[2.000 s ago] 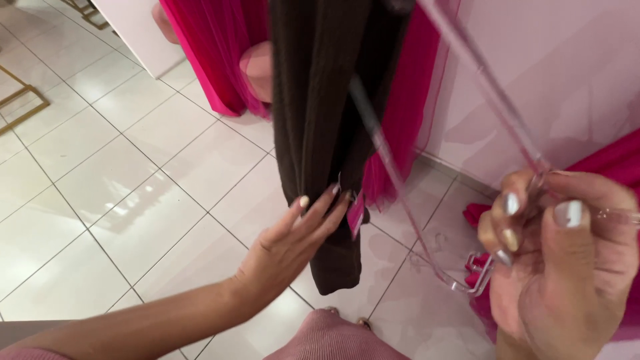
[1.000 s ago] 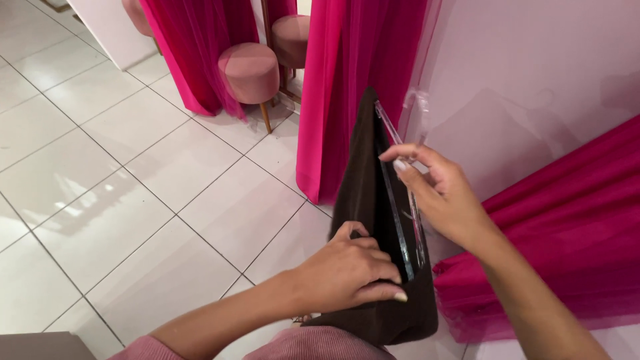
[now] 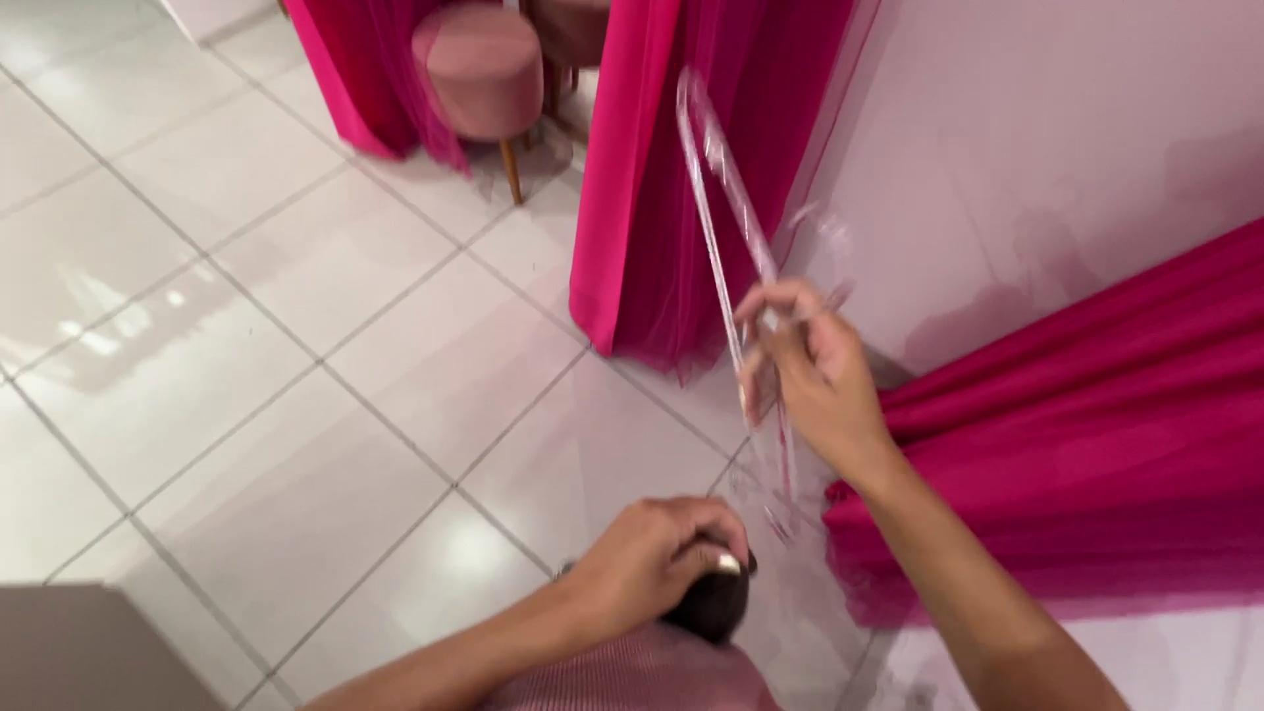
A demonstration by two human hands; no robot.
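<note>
My right hand [image 3: 810, 365] grips a clear plastic hanger [image 3: 729, 188] near its middle, with the hanger's long arms running up and down past the fingers. Below and to the left, my left hand [image 3: 667, 553] is closed on a dark brown garment [image 3: 716, 602], bunched up at my pink ribbed clothing [image 3: 632, 671]. Most of the garment is hidden behind that hand and my body. Hanger and garment are apart. The hanger's lower end is blurred.
Magenta curtains hang ahead [image 3: 642, 197] and at the right [image 3: 1086, 425], beside a pale wall [image 3: 1037, 128]. A round pink stool [image 3: 479, 74] stands on the white tiled floor [image 3: 395, 415]. A grey-brown edge [image 3: 79, 642] shows at lower left.
The hanger was inside the opened brown garment one second ago and is now out of it, in my right hand. The garment, earlier spread between my hands, is now bunched low in my left hand.
</note>
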